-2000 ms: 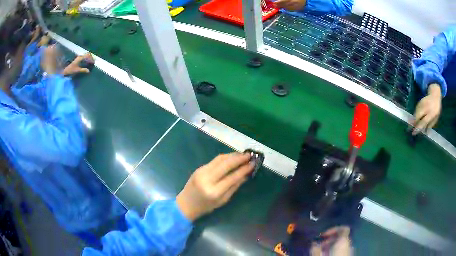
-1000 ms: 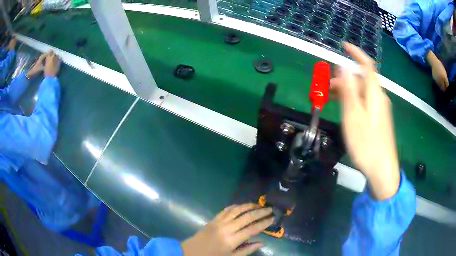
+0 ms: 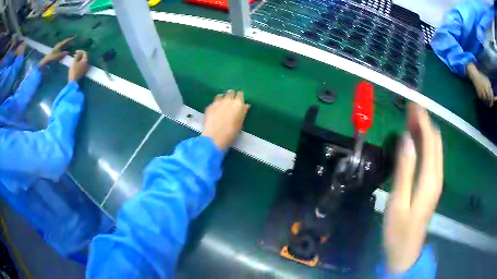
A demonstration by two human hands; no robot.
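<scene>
The black press fixture (image 3: 338,147) stands at the belt's near edge. Its red toggle clamp handle (image 3: 363,106) is upright above the silver linkage (image 3: 349,166). A dark round part (image 3: 305,245) sits in the nest between small orange pieces (image 3: 298,256). My left hand (image 3: 224,117) reaches over the near rail onto the green belt, fingers bent down; whether a part is under them is hidden. My right hand (image 3: 415,188), blurred, is right of the fixture and apart from the handle, fingers extended, with nothing seen in it.
Round black parts (image 3: 327,96) lie spaced on the green belt (image 3: 256,76). A pale post (image 3: 150,57) rises from the near rail left of my left hand. Clear blister trays (image 3: 349,35) lie across the belt. People in blue smocks (image 3: 41,147) work at left and far right.
My left hand has left the nest, moving up and left onto the belt; a dark part now shows in the nest. My right hand is slightly lower beside the upright handle. The view has shifted.
</scene>
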